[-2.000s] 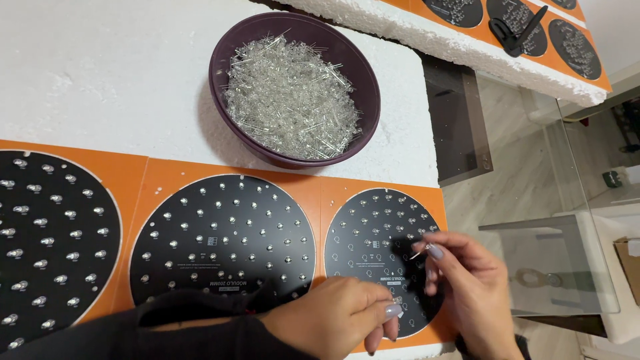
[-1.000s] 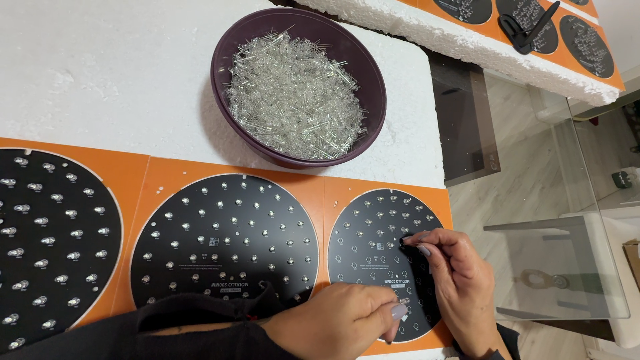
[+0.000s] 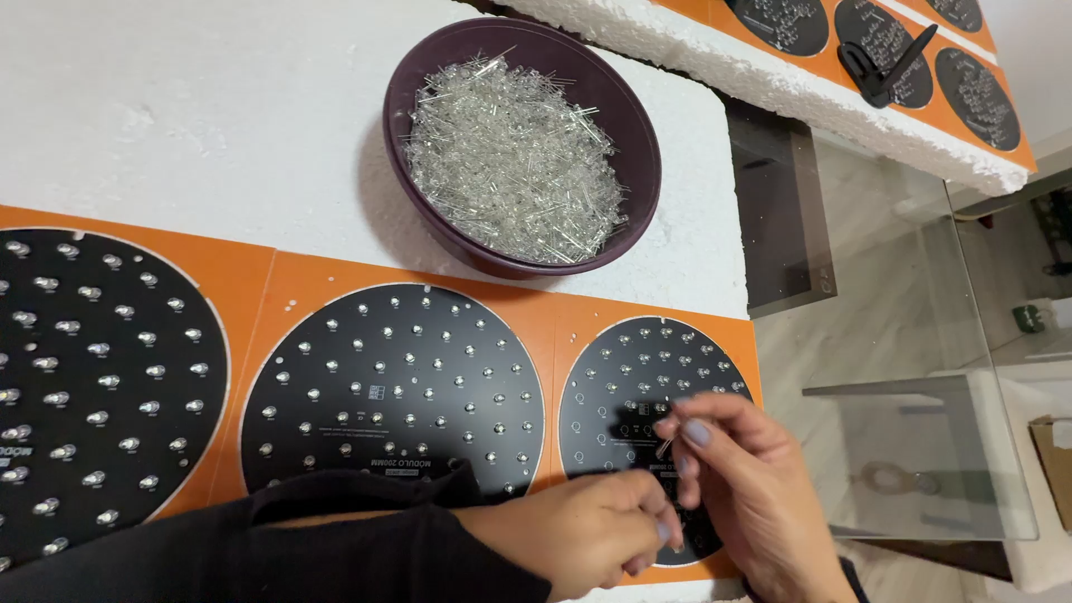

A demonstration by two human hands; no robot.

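Over the rightmost round black circuit board (image 3: 586,419), my right hand (image 3: 745,477) pinches a clear LED (image 3: 664,445) by the fingertips, its thin leads showing. My left hand (image 3: 586,528) is low over the same board, fingers curled; whether it holds anything is hidden. LEDs fill the upper part of this board, while printed outlines show at its left. The middle round board (image 3: 394,360) and the left one (image 3: 109,385) carry many LEDs in rows. Behind the boards, a dark purple bowl (image 3: 649,176) holds a heap of clear LEDs (image 3: 511,159).
Orange panels (image 3: 536,335) frame the boards on a white foam slab (image 3: 209,126). Another foam slab (image 3: 779,92) at the upper right carries more round boards (image 3: 976,96) and a black clip-like tool (image 3: 875,75). A glass table (image 3: 904,335) stands at the right.
My right hand was lower against the board one second ago; now its fingertips are lifted and an LED shows between them. My left hand stays low over the board.
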